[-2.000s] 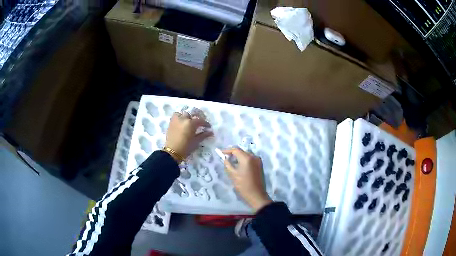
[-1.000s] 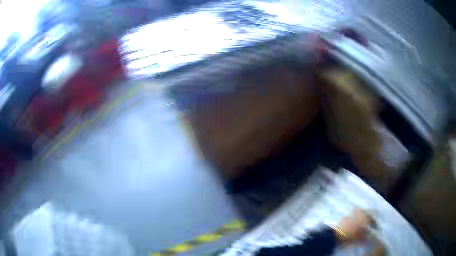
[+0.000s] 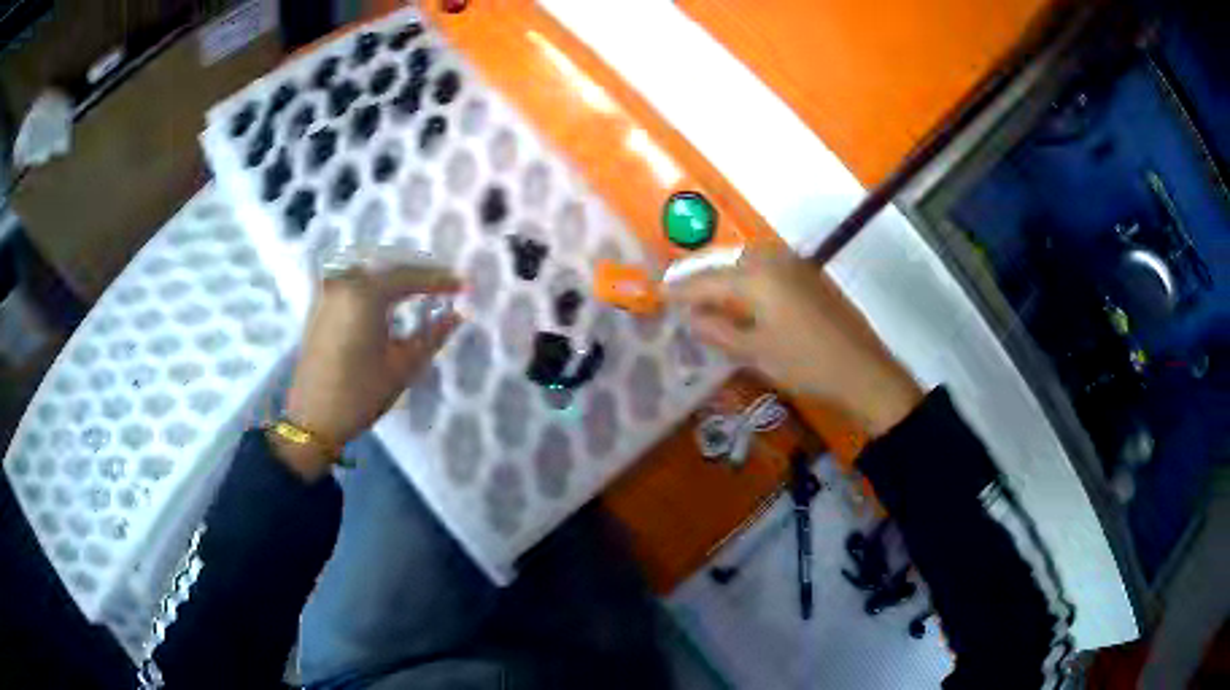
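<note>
A white foam tray [image 3: 503, 441] with lobed pockets lies tilted in front of me. Small black earphone units [image 3: 366, 119] fill its upper left pockets. Several more black pieces [image 3: 528, 256] sit near its middle, with a darker, squarer black block [image 3: 549, 359] among them. A bright orange clip [image 3: 627, 287] lies beside my right hand. My left hand [image 3: 362, 353] is over the tray's left side, thumb and forefinger apart with something pale between them, blurred. My right hand [image 3: 789, 330] is at the tray's right edge, fingers bent beside a white shape; whether it holds this is unclear.
A second white tray [image 3: 135, 351] is at the left. The orange test box has a green button [image 3: 689, 218] and a blue-lined interior [image 3: 1079, 256] at right. A white cable [image 3: 739, 427], a black pen [image 3: 805, 546] and loose black units [image 3: 880, 573] on paper are at lower right.
The view has turned from the pale-piece tray, through a blurred look at the floor, to the tray of black units and the orange box. Both hands are now over or beside that tray.
</note>
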